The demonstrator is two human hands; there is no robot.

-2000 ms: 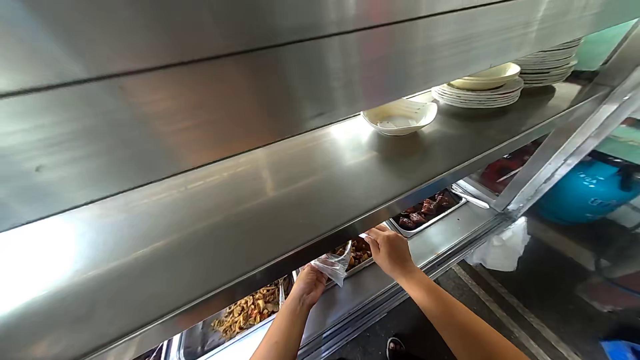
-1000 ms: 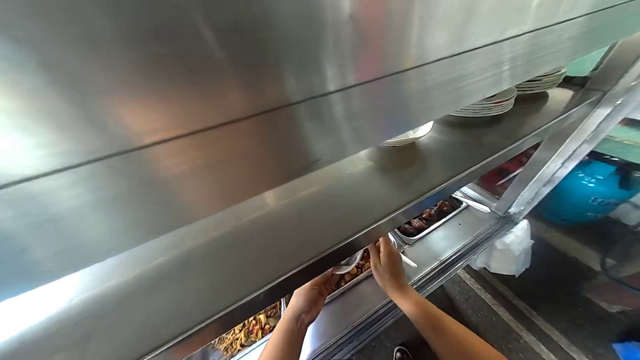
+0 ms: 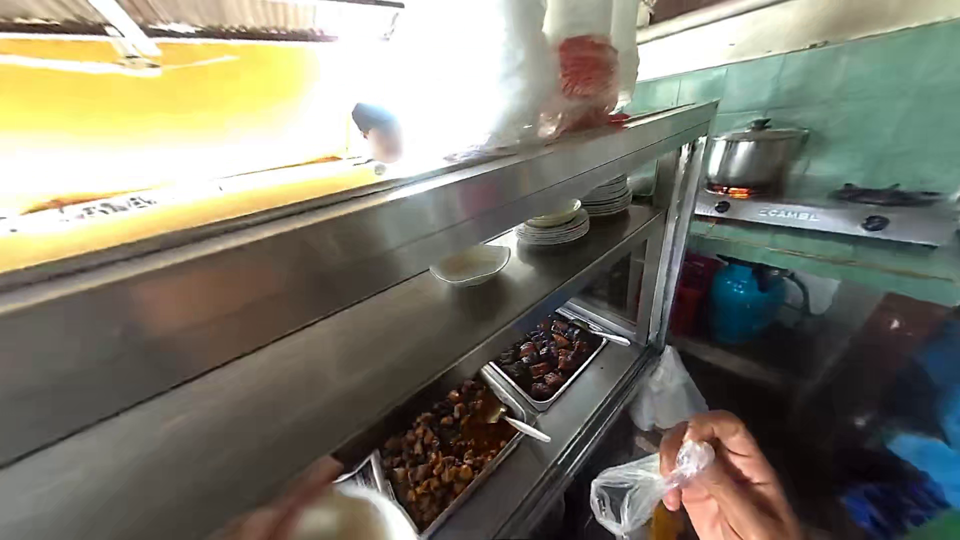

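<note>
My right hand (image 3: 739, 472) grips the gathered neck of a clear plastic bag (image 3: 630, 495), with something yellow-brown low in it. At the bottom edge, my left hand (image 3: 289, 506) is blurred, beside a pale, round-rimmed thing (image 3: 360, 517) that I cannot make out. Between the hands lies a metal tray of diced brown food (image 3: 442, 450), with a spoon (image 3: 525, 429) resting across its edge. Behind it is another tray of dark, glazed chunks (image 3: 551, 356), with a utensil handle (image 3: 611, 337) at its far corner.
A stainless steel shelf (image 3: 330, 360) runs above the trays, holding a white bowl (image 3: 471, 266) and stacked plates (image 3: 553, 231). At the right, a lidded pot (image 3: 756, 157) stands over a lit burner on a gas stove (image 3: 817, 217). A blue gas cylinder (image 3: 745, 304) is below. A white plastic bag (image 3: 667, 394) hangs by the frame.
My hands were close together over the trays and are now apart, the right one holding the bag at the right. The view has lifted, showing the stove.
</note>
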